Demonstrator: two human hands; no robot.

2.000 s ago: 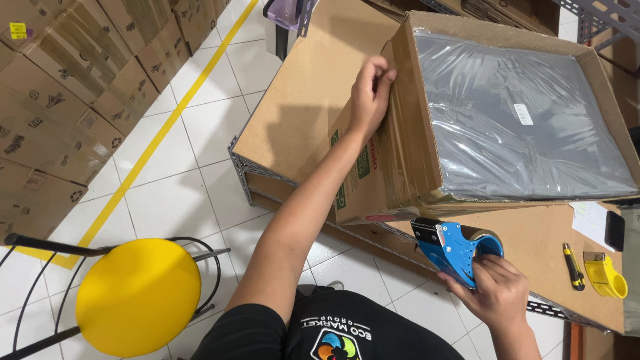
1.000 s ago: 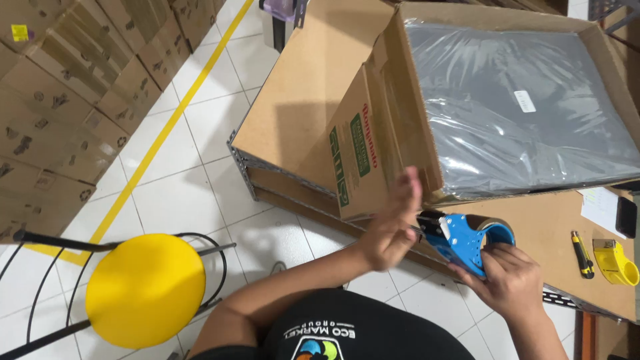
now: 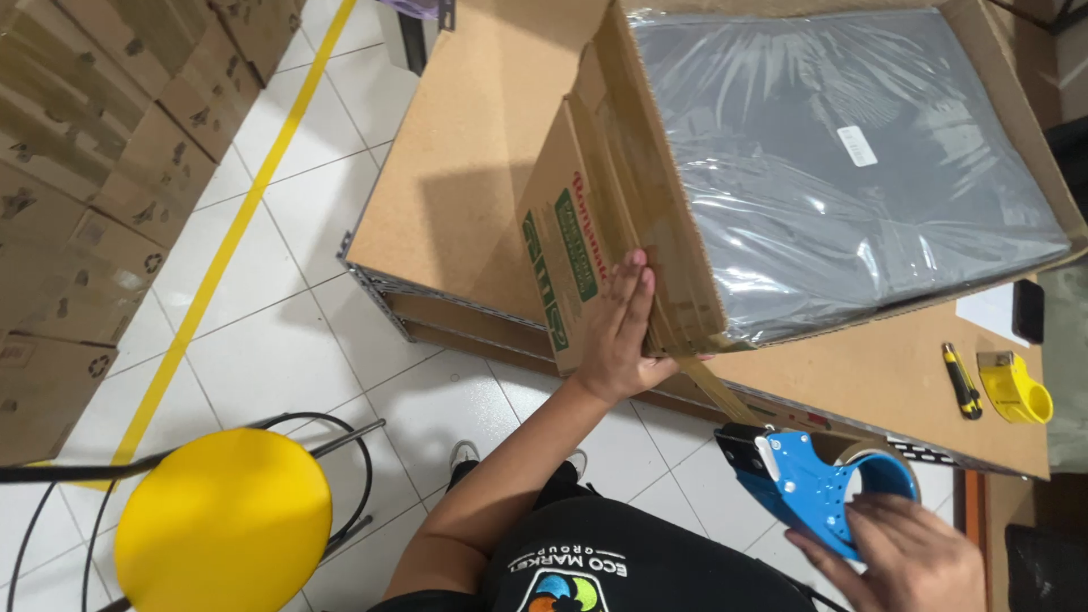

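Observation:
An open cardboard box (image 3: pixel 680 246) holds grey items wrapped in clear plastic (image 3: pixel 816 110), with a small white label on top. My left hand (image 3: pixel 623 336) lies flat against the near left corner of the box, fingers on its taped side. My right hand (image 3: pixel 909 544) grips a blue tape dispenser (image 3: pixel 807 484) with a roll in it, below and to the right of the box. A strip of brown packing tape (image 3: pixel 718 391) runs taut from the dispenser to the box's lower corner, beside my left hand.
The box stands on a brown worktable (image 3: pixel 459 161) with a perforated metal frame. A yellow and black utility knife (image 3: pixel 961 382), a small yellow tape dispenser (image 3: pixel 1013 388) and a black phone (image 3: pixel 1028 312) lie at right. A yellow stool (image 3: pixel 223 518) and stacked cartons (image 3: pixel 93 195) stand left.
My left hand has gone from the upper side of the box, past the dispenser, to the near corner. The dispenser has moved away from the box, and a strip of tape now spans the gap.

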